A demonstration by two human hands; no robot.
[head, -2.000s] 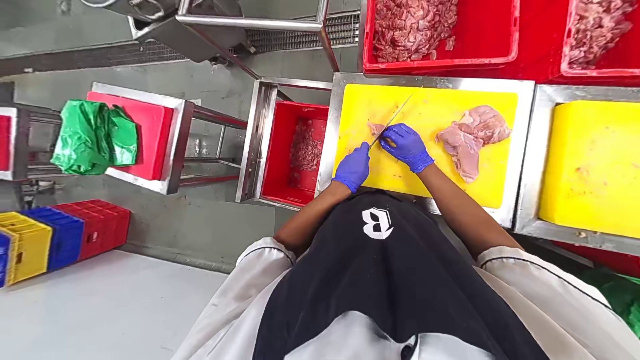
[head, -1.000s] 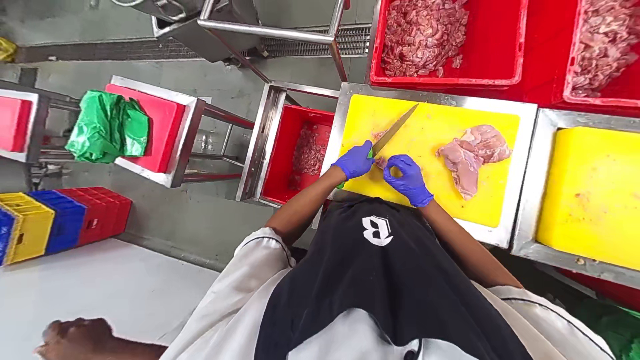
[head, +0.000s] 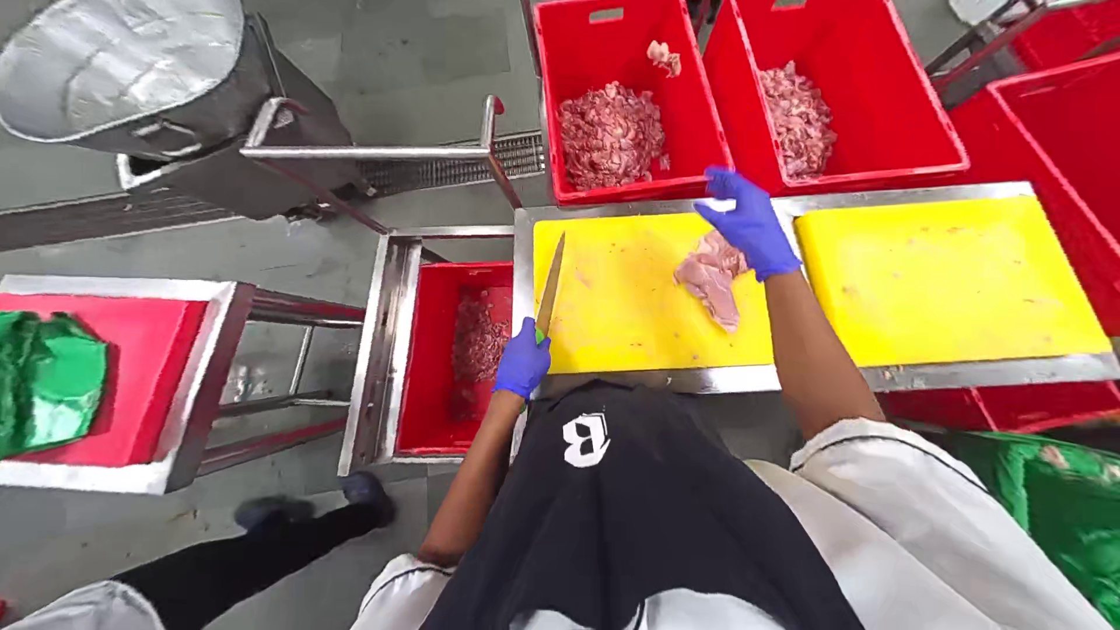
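Observation:
My left hand (head: 523, 360), in a blue glove, grips the green handle of a knife (head: 550, 289) at the left edge of a yellow cutting board (head: 621, 337). The blade points up and away from me over the board. Above the board's upper right part is my right hand (head: 749, 226), also gloved, fingers apart and holding nothing. Pieces of raw meat (head: 713, 282) lie on the board just below and left of it, partly covered by the hand. A small clump of meat (head: 664, 58) is over the red crate (head: 643, 188) beyond the board.
Another red crate (head: 919, 171) with cut meat adjoins on the right. A lower red crate (head: 429, 350) with meat stands left of the board. A second yellow board (head: 954, 289) lies to the right. At lower left are another person's legs (head: 254, 542), near a stand with green plastic (head: 66, 376).
My right hand has moved from near the knife, past the meat, toward the far crates, and its fingers have spread. The other person's legs have come into view. The view has shifted.

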